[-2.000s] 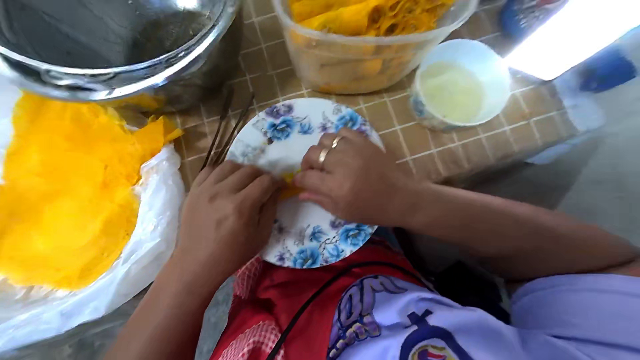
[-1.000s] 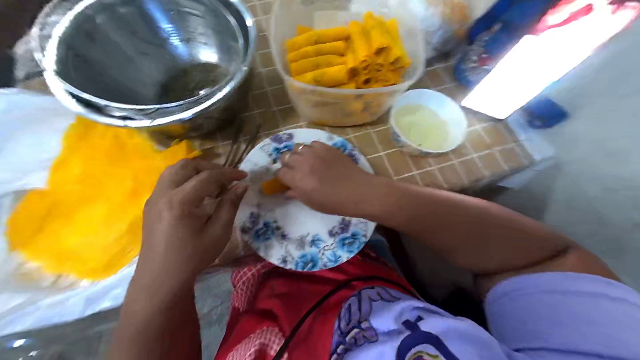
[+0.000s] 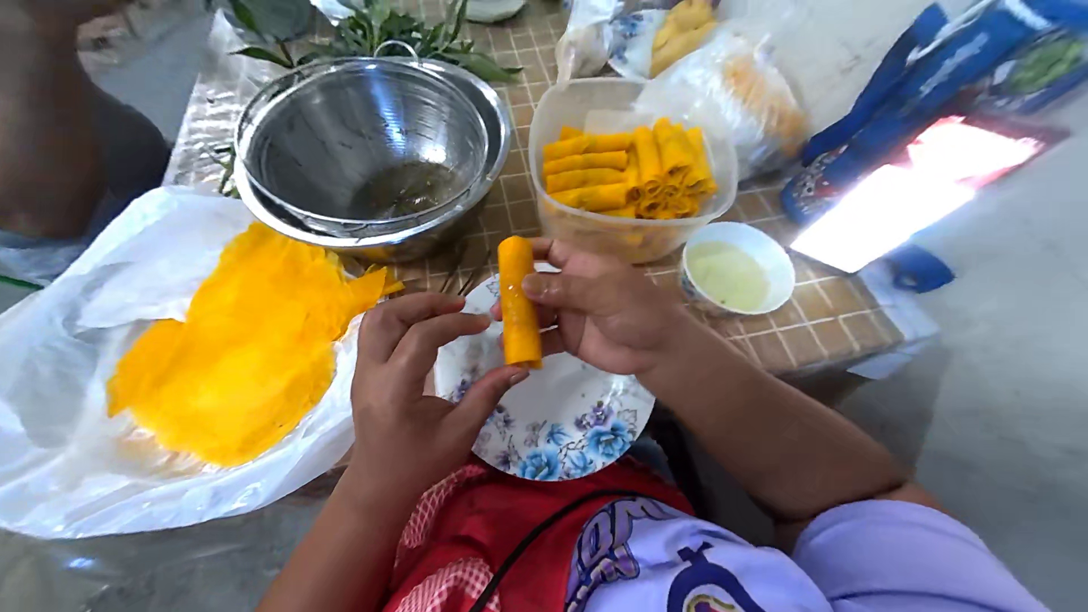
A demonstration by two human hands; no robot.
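Note:
My right hand (image 3: 603,302) holds a rolled yellow wrapper (image 3: 519,304) upright over a white plate with blue flowers (image 3: 586,425). At the roll's left side is my left hand (image 3: 425,365), fingers apart, its thumb tip at or close to the roll's lower end. Yellow wrapper sheets (image 3: 238,348) lie on white plastic (image 3: 76,459) at the left. Similar rolls (image 3: 637,170) are stacked in a clear plastic tub (image 3: 552,204) behind my right hand. A small bowl of pale liquid (image 3: 738,268) stands right of the tub.
Nested metal bowls (image 3: 365,225) with some dark liquid stand at the back left, leafy greens (image 3: 425,38) behind them. A tied plastic bag (image 3: 739,93) is behind the tub. Another person's arm (image 3: 42,127) shows at the upper left. The tiled table's edge (image 3: 850,361) runs at the right.
The roll, low over the plate between my hands before, is now raised upright in my right hand. My left hand has opened beside it. The view has shifted, showing more of the table's back.

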